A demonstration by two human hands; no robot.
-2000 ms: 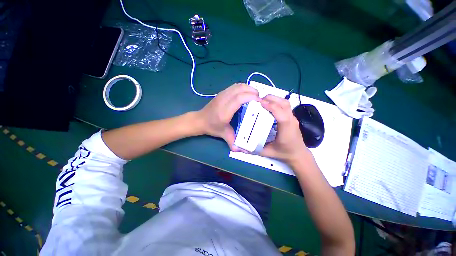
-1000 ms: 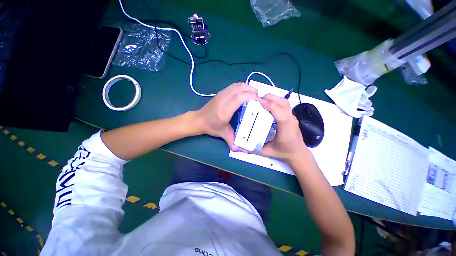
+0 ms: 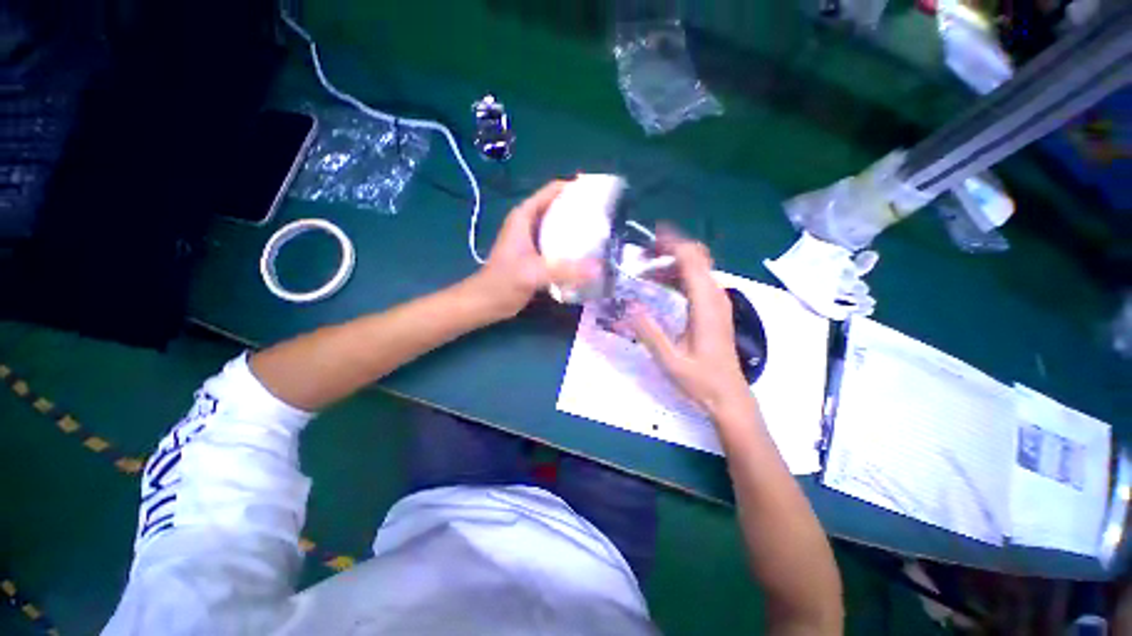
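Observation:
My left hand (image 3: 526,252) holds a white rounded device (image 3: 580,236), blurred by motion, above the left edge of a white paper (image 3: 633,391). The device's darker side faces right. My right hand (image 3: 690,326) is just right of the device with thumb and fingers apart. A white cable end (image 3: 653,265) shows at its fingers; whether they grip it is unclear. A shiny, crumpled-looking patch lies between the hands, blurred. A white cable (image 3: 464,168) runs from the upper left towards my left hand.
Black mouse (image 3: 747,336) partly behind my right hand. Tape roll (image 3: 308,260), dark slab (image 3: 278,164) and clear packing (image 3: 360,159) at left. Small circuit module (image 3: 492,127) beyond the hands. Metal post (image 3: 1006,106), white gloves or cloth (image 3: 822,276) and record sheets (image 3: 925,429) at right.
My hands have moved apart from around the device. My left hand has turned the device and moved it up and left. My right hand has opened away from it. The view has shifted slightly.

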